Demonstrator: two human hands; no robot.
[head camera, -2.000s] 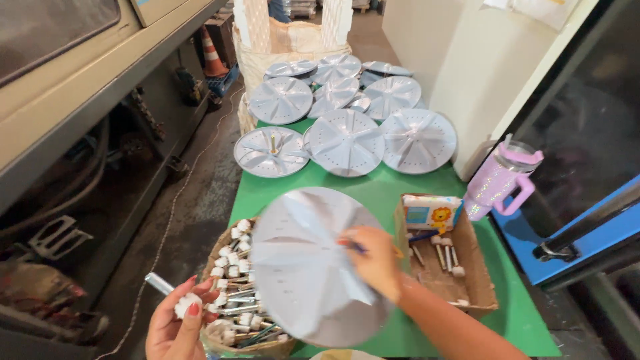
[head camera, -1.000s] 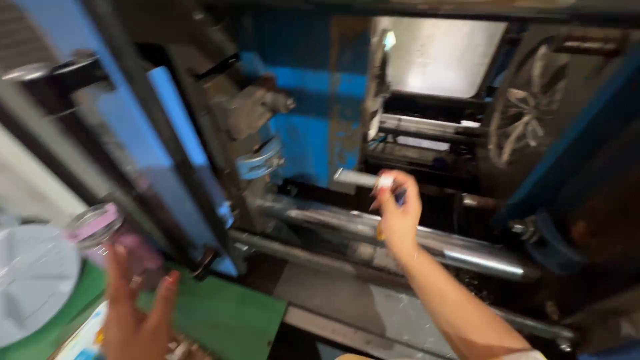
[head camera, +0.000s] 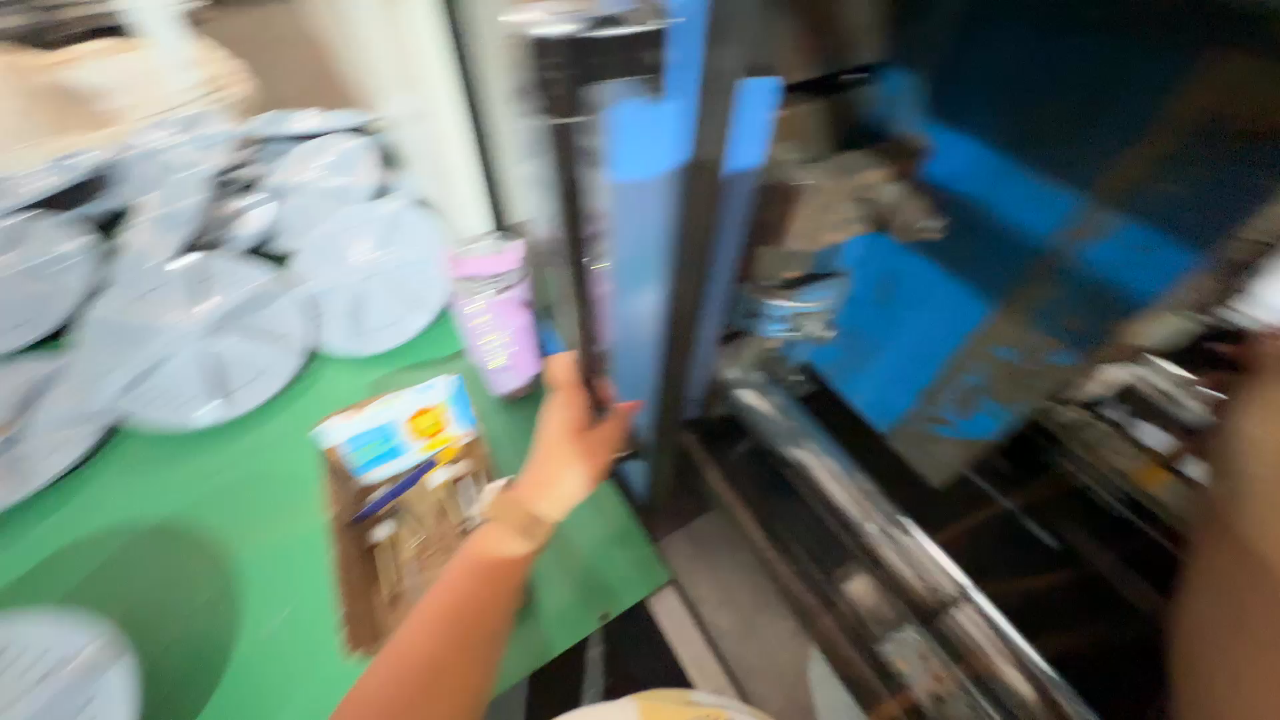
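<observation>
At the dark edge of the machine's door (head camera: 580, 250), my left hand (head camera: 575, 435) has its thumb and fingers spread about the edge; blur hides how firmly they touch it. My right hand (head camera: 1262, 365) is cut off by the right border, inside the machine opening. A blurred whitish thing (head camera: 1258, 298) shows by its fingers, and whether it is held cannot be told. Left of my left forearm, a cardboard box (head camera: 350, 590) holds metal pins with pale heads (head camera: 385, 550), a blue pen (head camera: 400, 487) and a printed carton (head camera: 400, 430).
Grey round discs (head camera: 215, 335) lie in a group on the green table (head camera: 260, 520), with another disc (head camera: 60, 665) at lower left. A lilac tumbler (head camera: 497, 320) stands by the door. Metal bars (head camera: 850, 500) cross the machine's front, before blue panels (head camera: 900, 340).
The view has swung from the table to the machine and partly back. My left hand has moved from near the tumbler to the door edge. The disc seen earlier in my right hand is no longer there.
</observation>
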